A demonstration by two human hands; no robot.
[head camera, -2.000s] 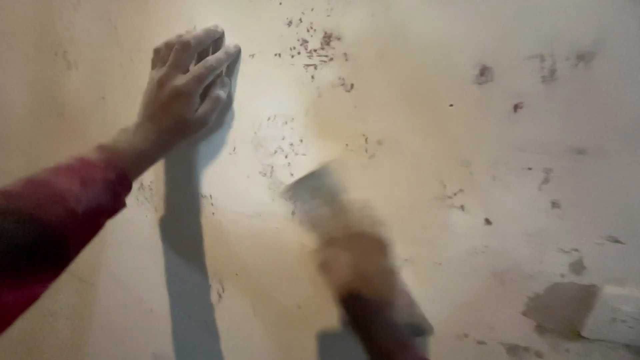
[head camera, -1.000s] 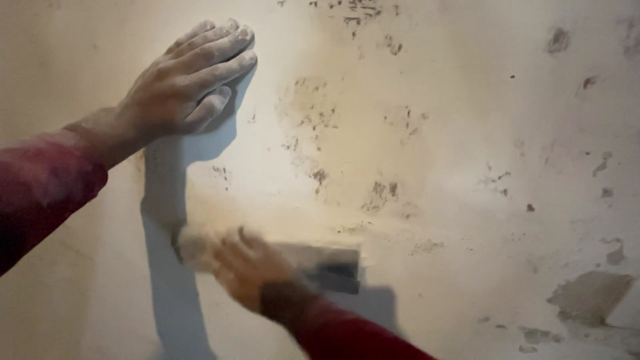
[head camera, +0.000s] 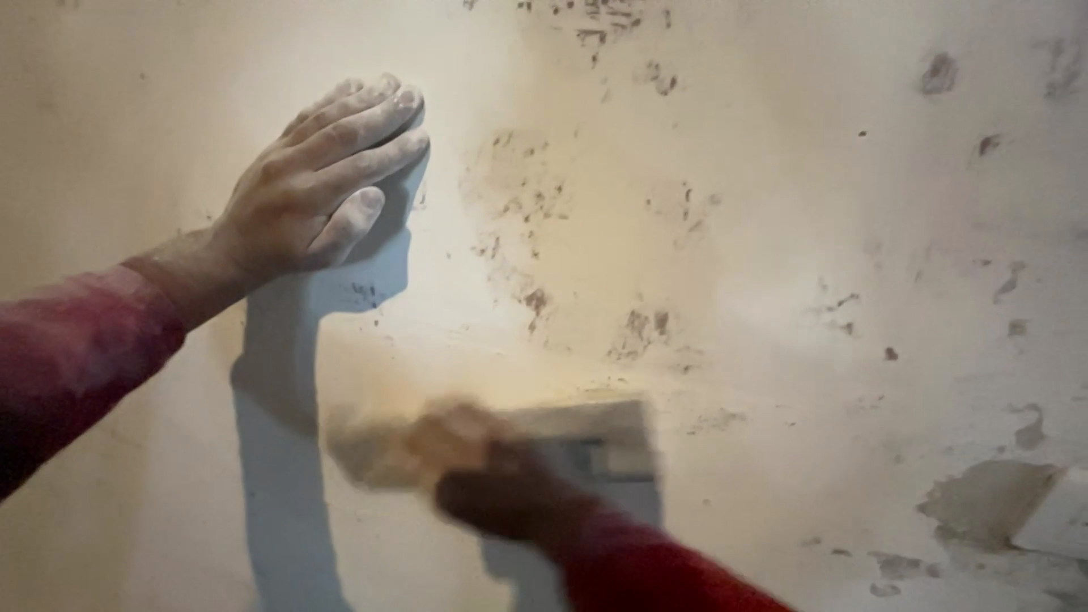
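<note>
My left hand (head camera: 314,183), dusted with white powder, lies against the plastered wall (head camera: 765,255) at the upper left, fingers pointing up and right, holding nothing. Below and to its right, my right hand (head camera: 467,450) is closed around a blurred flat tool that looks like a plastering trowel (head camera: 616,433). The trowel's broad blade reaches to the right of the hand along the wall. Motion blur hides the grip and the exact contact of the blade with the wall. Both arms wear red sleeves.
Dark specks and patches mark the wall at the top and middle. A grey-brown patch (head camera: 986,501) sits at the lower right, beside a pale piece or area (head camera: 1058,514) at the edge. Arm shadows fall below the left hand.
Since two seconds ago the trowel has turned from a steep slant to nearly level. My left hand remains against the wall, and my right hand still holds the trowel.
</note>
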